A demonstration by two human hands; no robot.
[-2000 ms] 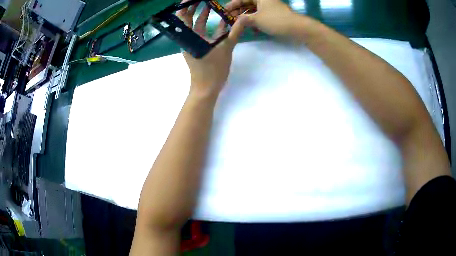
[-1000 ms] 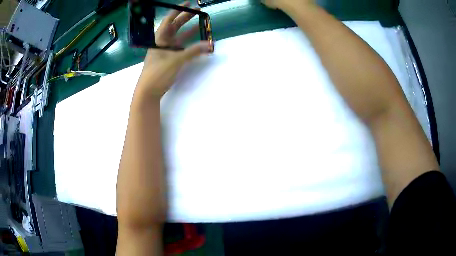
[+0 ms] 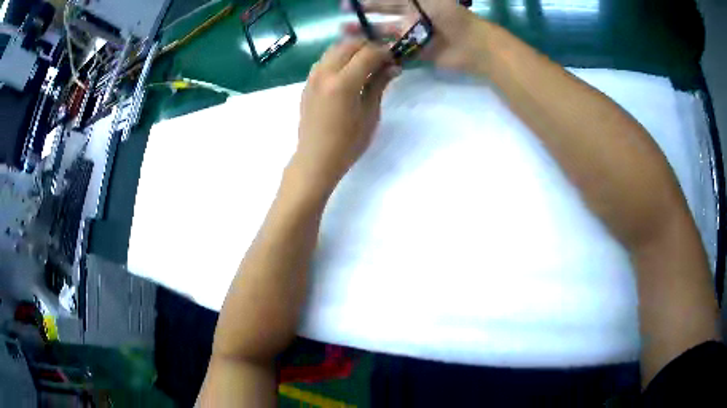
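Note:
A black phone frame (image 3: 420,33) with gold-orange marks at its near end is held at the top edge of the view, partly cut off. My left hand (image 3: 344,88) has its fingertips at the frame's near left corner. My right hand (image 3: 454,36) holds the frame's right side, with fingers showing behind the frame's window. Whether a small part is between my left fingertips cannot be told.
A white sheet (image 3: 239,183) lies under my forearms on the green bench (image 3: 319,24). Another black frame (image 3: 269,36) lies beyond it. A thin cable with a yellow fitting (image 3: 182,84), a yellow-brown rod (image 3: 195,30) and metal rails (image 3: 137,88) are at the left.
One second ago my left hand held a frame alone at the upper left and my right hand was apart at the top edge. Now both hands are together on a frame at top centre.

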